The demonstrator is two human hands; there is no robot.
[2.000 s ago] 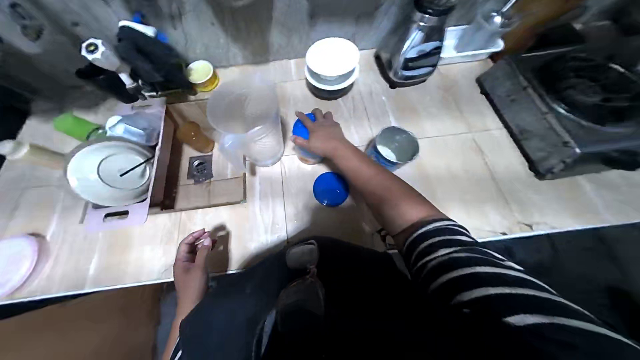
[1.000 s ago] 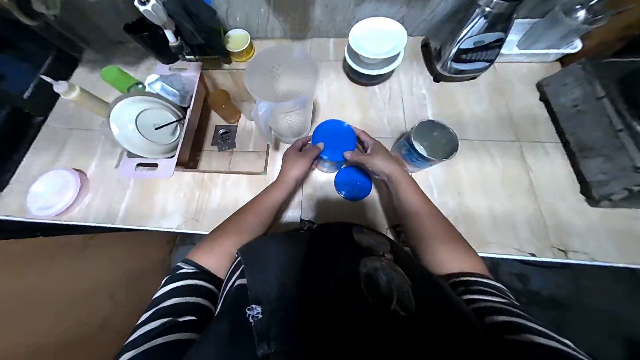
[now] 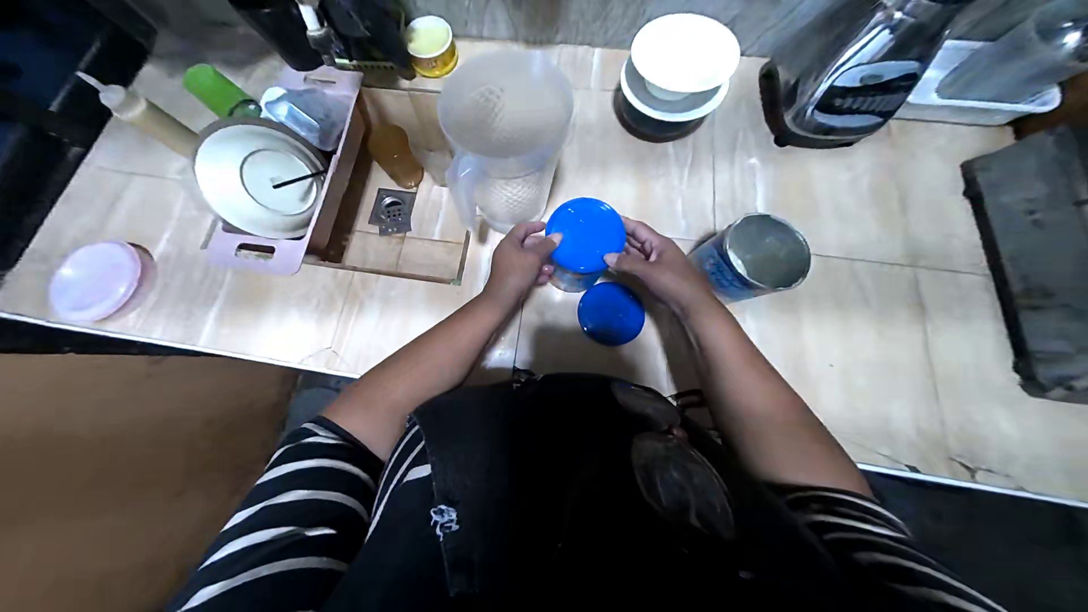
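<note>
A clear jar with a round blue lid (image 3: pixel 586 235) stands upright on the tiled counter between both hands. My left hand (image 3: pixel 520 262) wraps its left side, the thumb on the lid's rim. On the other side, my right hand (image 3: pixel 659 262) holds the lid's edge with thumb and fingers. Just below the jar lies a second, smaller blue lid (image 3: pixel 611 314). An open metal can (image 3: pixel 767 253) with a blue side is right of my right hand. A large translucent plastic pitcher (image 3: pixel 506 110) stands behind my left hand. The jar's contents are mostly hidden.
A recessed sink with a drain (image 3: pixel 393 211) is at left, beside a pink rack (image 3: pixel 259 252) holding plates. A pink round lid (image 3: pixel 95 280) lies far left. Behind are stacked white bowls (image 3: pixel 684 53) and a blender-like appliance (image 3: pixel 858 81); a dark stove (image 3: pixel 1033 255) stands right.
Two seconds ago only my right hand was on the jar, and my left was apart near the counter's front edge. My left hand has since come to the jar. The view has shifted.
</note>
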